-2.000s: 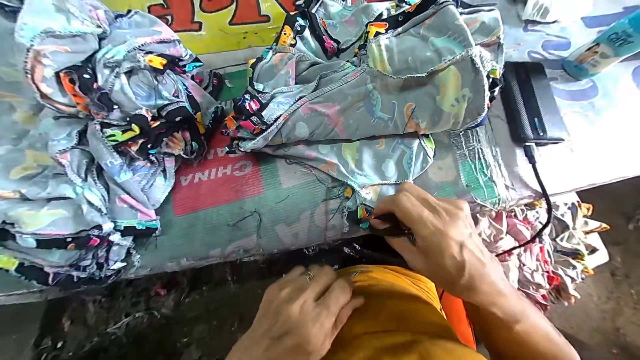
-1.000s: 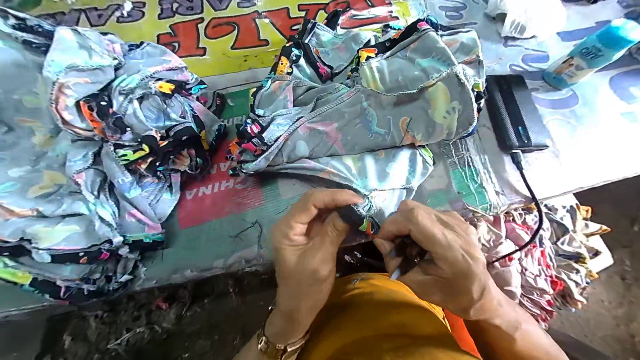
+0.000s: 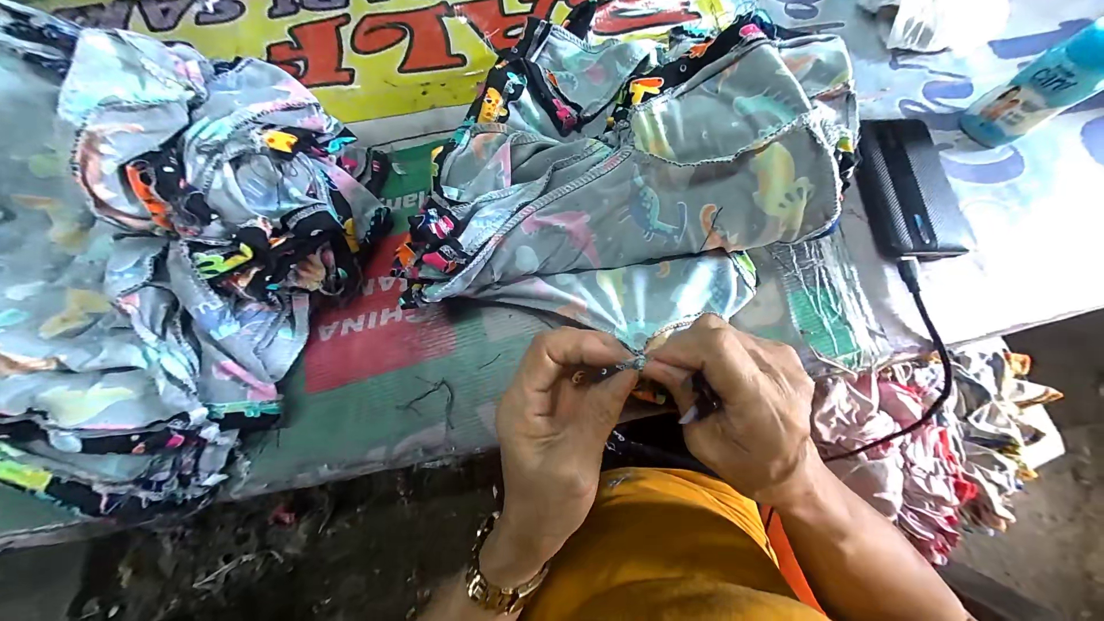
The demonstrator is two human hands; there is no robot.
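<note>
A grey garment with a colourful animal print and black trim (image 3: 595, 224) lies inside out on the table. My left hand (image 3: 561, 414) pinches its near hem between thumb and forefinger. Close beside it, my right hand (image 3: 742, 397) grips the same hem, the fingertips of both hands almost touching. A small dark object with a pale tip shows partly inside my right hand; its kind cannot be told. Bunched garments of the same print (image 3: 224, 198) lie at the left, apart from the held one.
The table (image 3: 379, 414) is covered with printed sheets and bears loose thread scraps. At the right are a black rectangular device (image 3: 914, 190) with a cable (image 3: 936, 345) and a blue-capped bottle (image 3: 1026, 90). Pink and white fabric pieces (image 3: 897, 440) are heaped below the table's right edge.
My left hand has come up from my lap to the hem, and its fingers have taken hold of it. My right hand has stayed near the hem, its fingers now nearer the left ones.
</note>
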